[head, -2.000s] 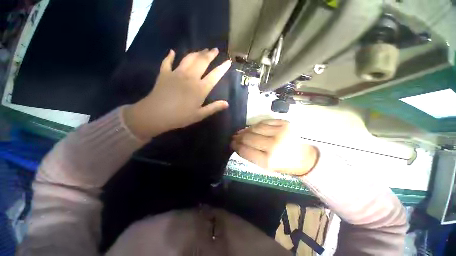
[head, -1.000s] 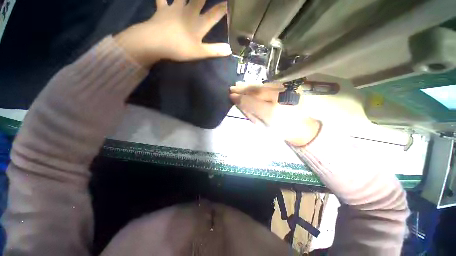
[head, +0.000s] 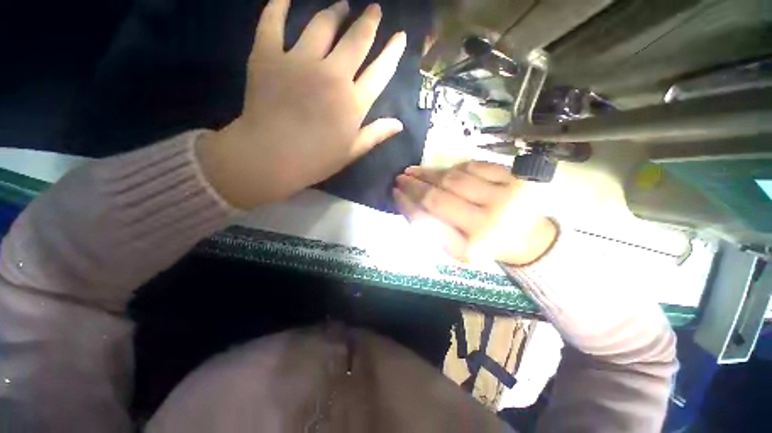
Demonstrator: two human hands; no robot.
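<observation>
A black garment panel lies flat on the white sewing table, its right edge running to the presser foot. My left hand lies on the panel with its fingers spread, left of the foot. My right hand lies flat at the panel's lower right edge, fingertips on or against the cloth, partly washed out by the lamp. The cream sewing machine stands above and right of it. A dark ridged knob sits just above my right hand.
The table's green front edge carries ruler marks. A narrow pale box is at the machine's right end. A tan piece with black strips lies below the edge, near my right forearm. Part of a green panel with a screen shows at right.
The panel has moved up past the foot, and its lower end now lies on the table instead of hanging over the edge. My left hand shifted with it; my right hand has flattened beside the cloth edge.
</observation>
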